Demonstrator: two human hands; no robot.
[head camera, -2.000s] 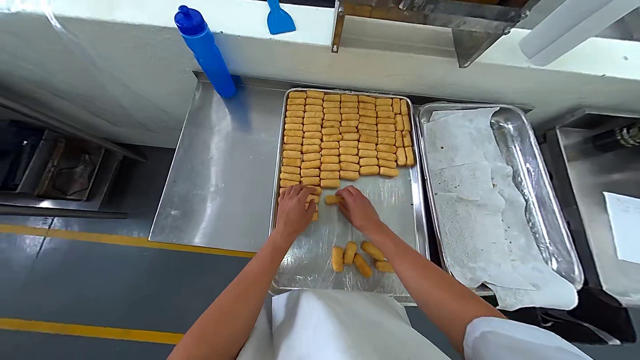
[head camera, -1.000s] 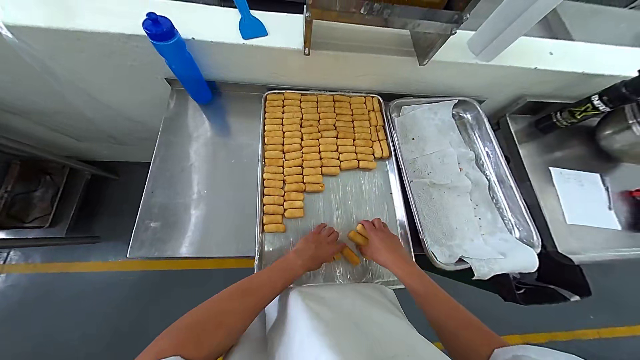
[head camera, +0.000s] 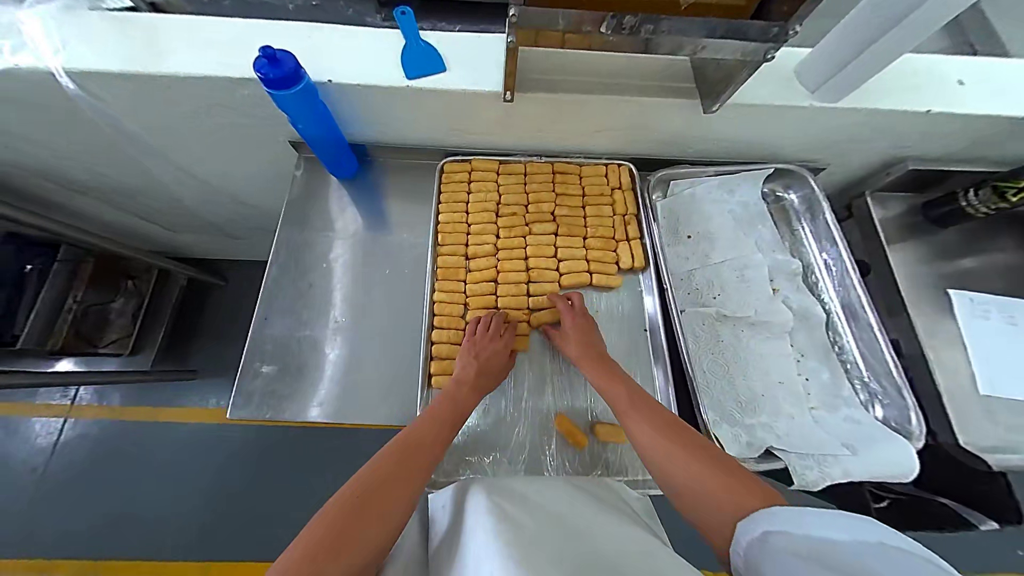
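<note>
Golden-brown finger-shaped food pieces (head camera: 540, 240) lie in close columns on a metal sheet tray (head camera: 661, 352) lined with clear film. My right hand (head camera: 574, 326) grips one piece (head camera: 546, 318) between thumb and fingers, at the lower end of a middle column. My left hand (head camera: 486, 352) rests its fingertips on pieces at the lower ends of the columns just left of it; whether it grips one is hidden. Two loose pieces, one tilted (head camera: 570, 430) and one lying nearly crosswise (head camera: 610, 433), are on the film nearer my body.
A paper-lined metal tray (head camera: 868, 336) sits at the right. A blue bottle (head camera: 308, 112) stands at the back of the steel table (head camera: 344, 296). On the white ledge are a blue plastic scraper (head camera: 420, 56) and a metal bracket (head camera: 640, 28). Further right lies a white sheet (head camera: 990, 340).
Both hands have moved from the near part of the tray up to the rows since one second ago. Fewer loose pieces lie near my body than two seconds ago.
</note>
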